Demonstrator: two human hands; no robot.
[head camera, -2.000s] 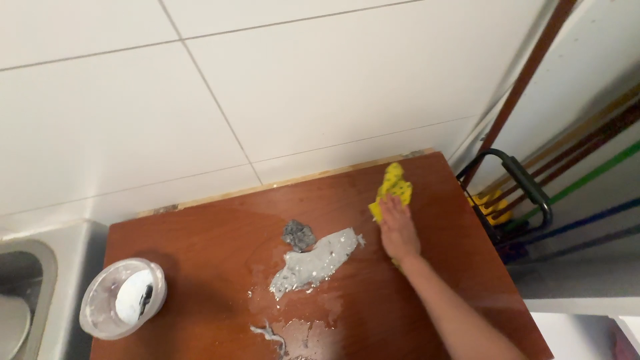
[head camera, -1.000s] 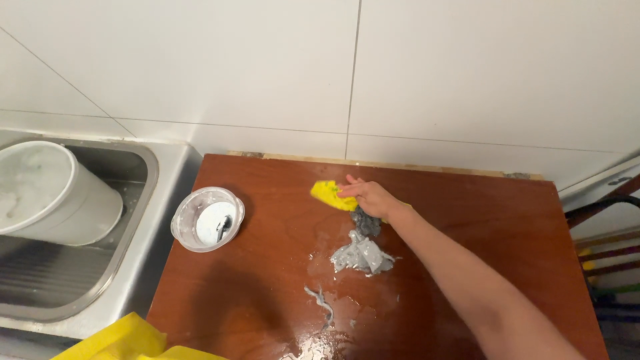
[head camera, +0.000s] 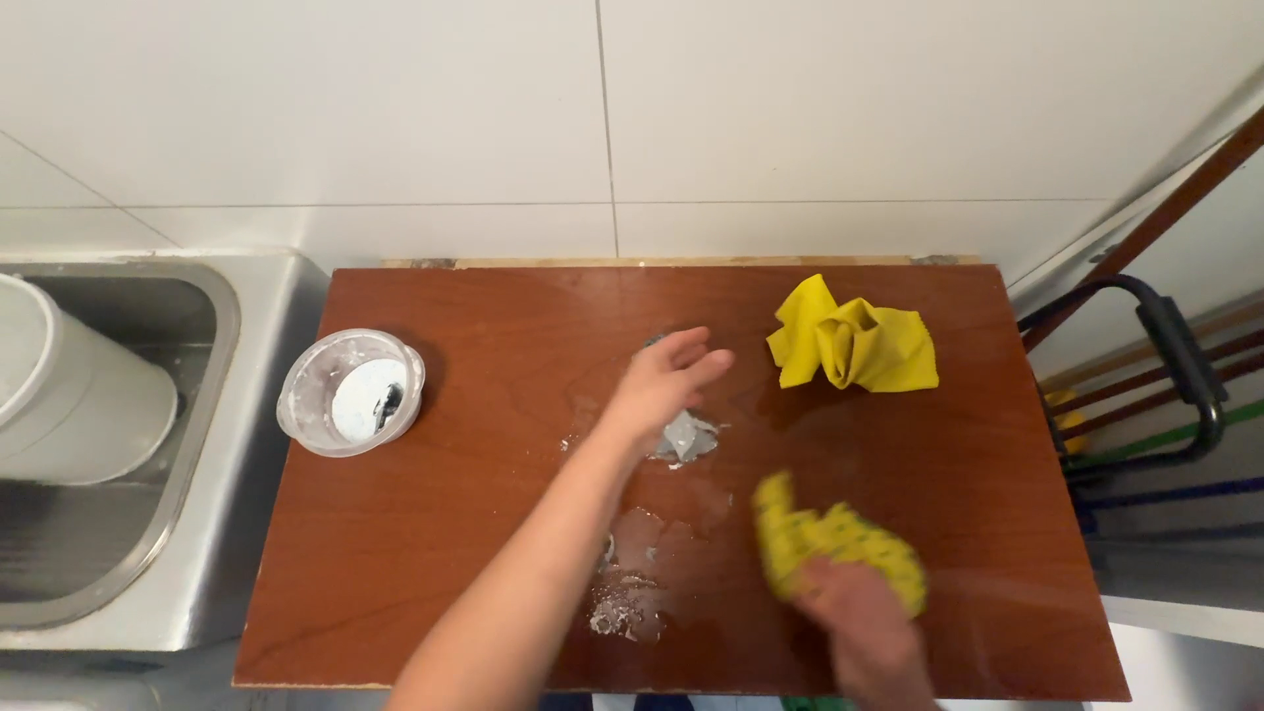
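Observation:
My left hand (head camera: 671, 380) reaches over the middle of the brown wooden board (head camera: 474, 513), fingers apart, above a crumpled grey wet scrap (head camera: 688, 437). Part of a darker grey lump (head camera: 654, 339) shows behind the fingers; whether the hand touches it is hidden. My right hand (head camera: 859, 602), blurred, holds a yellow patterned cloth (head camera: 839, 538) on the right front part of the board. A plain yellow cloth (head camera: 869, 346) lies bunched at the back right. Wet patches with whitish residue (head camera: 627, 602) lie near the front middle.
A clear plastic bowl (head camera: 353, 393) with white contents and a dark object stands at the board's left. Beyond that side, a white bucket (head camera: 79, 395) leans in a steel sink (head camera: 222, 326). A black metal handle (head camera: 1175, 355) stands past the right edge. Tiled wall runs behind.
The patterned cloth has moved from the back of the board to the right front. The plain yellow cloth now lies at the back right. My left hand is now over the grey scraps. The view has shifted.

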